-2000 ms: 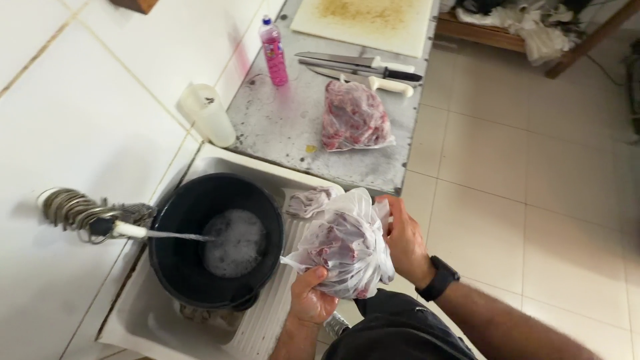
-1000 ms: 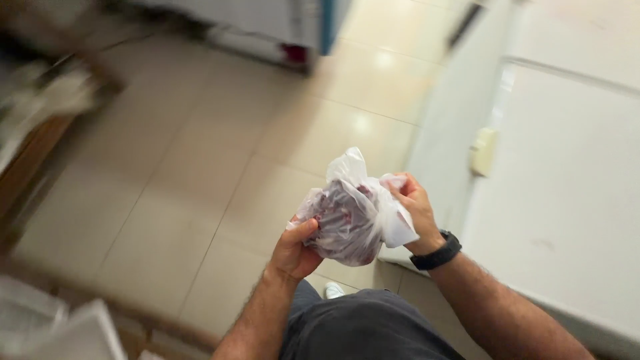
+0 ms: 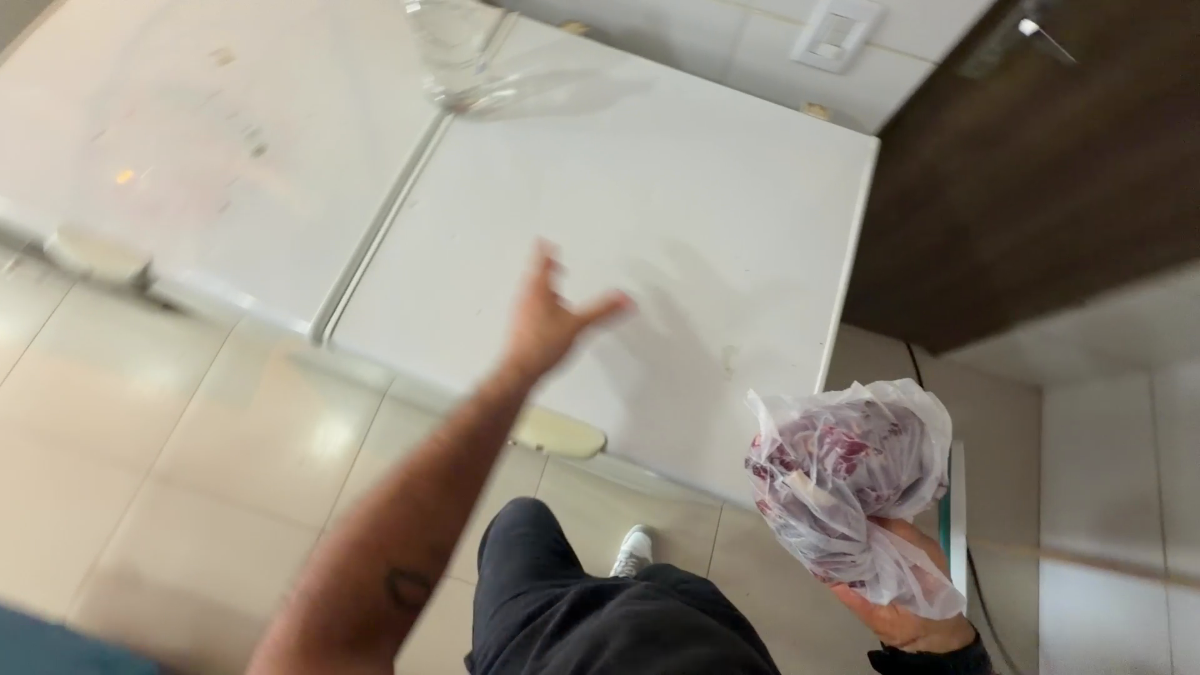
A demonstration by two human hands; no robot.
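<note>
A translucent plastic bag with red meat in it (image 3: 844, 459) rests in my right hand (image 3: 905, 600), low at the right, beside the front corner of a white chest freezer. The bag hides most of that hand's fingers. My left hand (image 3: 558, 323) is blurred, empty, with its fingers apart, over the right lid of the chest freezer (image 3: 712, 225). Whether it touches the lid I cannot tell. A pale handle (image 3: 560, 433) sits on the freezer's front edge below my left forearm. Both lids are down.
A clear plastic or glass item (image 3: 450, 56) lies at the seam between the lids. Left of the seam is the second lid (image 3: 234, 122), with a handle (image 3: 98, 255). A dark wooden door (image 3: 1041, 178) stands at the right, near a wall switch (image 3: 837, 35). Tiled floor (image 3: 272, 441) runs in front.
The view has swung from the sink and metal table to the freezer. My left hand has let go of the bag and reaches out over the lid; my right hand holds the bag off to the right.
</note>
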